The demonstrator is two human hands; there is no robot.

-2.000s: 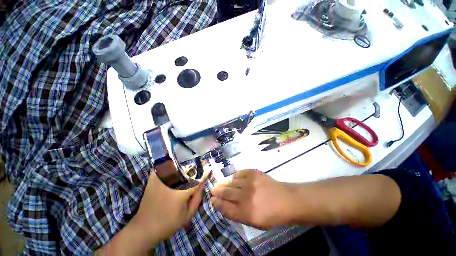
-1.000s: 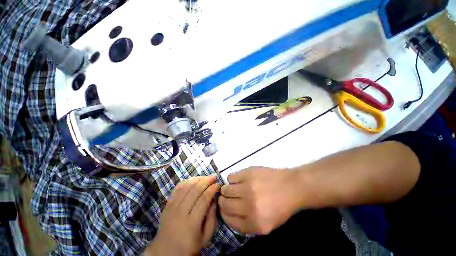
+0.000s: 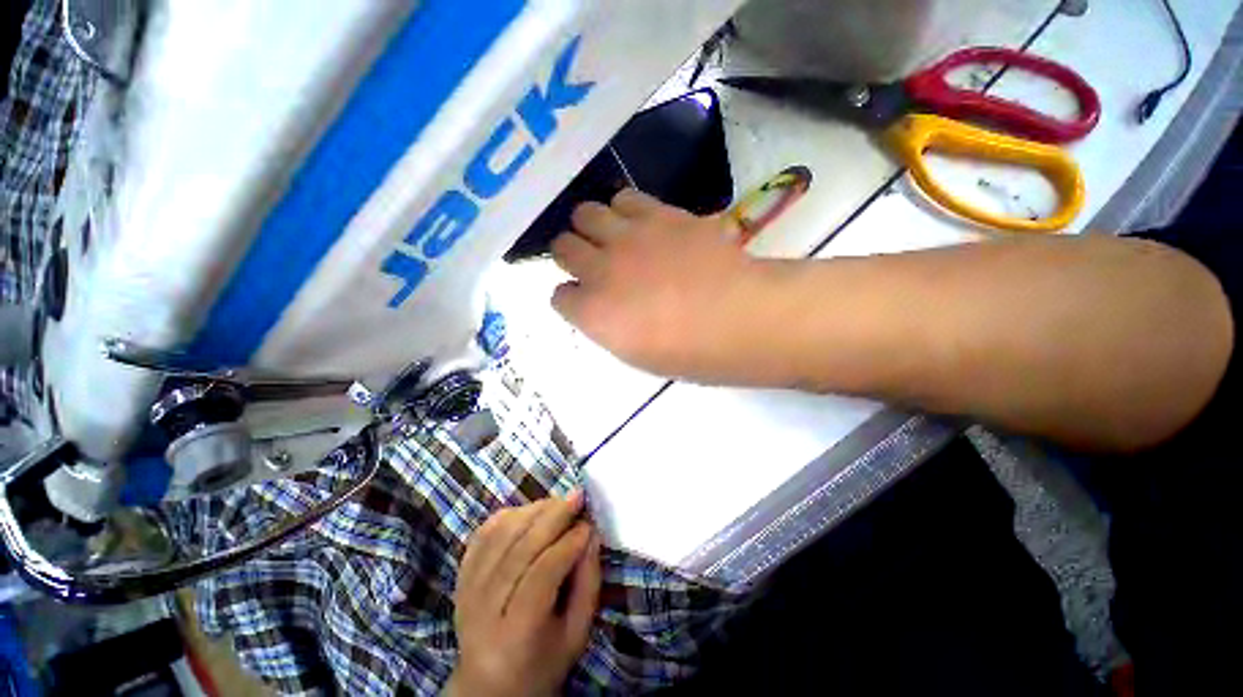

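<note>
The plaid shirt piece (image 3: 341, 586) lies under the white sewing machine head (image 3: 395, 177) and hangs over the table's front edge. My left hand (image 3: 525, 586) pinches the cloth's edge in front of the needle area. My right hand (image 3: 648, 279) rests on the white table beside the machine arm, over part of the snips, with fingers curled; whether it holds anything is hidden. The presser foot area (image 3: 450, 395) shows partly behind the thread parts.
Scissors (image 3: 954, 130) with red and yellow handles lie on the table right of the snips (image 3: 773, 202). A flat black object (image 3: 679, 147) lies under the machine arm. A black cable (image 3: 1170, 68) is at top right. A curved shiny loop (image 3: 205, 561) stands at the head's front end.
My right hand has left the cloth edge and moved up beside the machine arm, over the snips. My left hand stays at the cloth. The view has moved closer to the machine.
</note>
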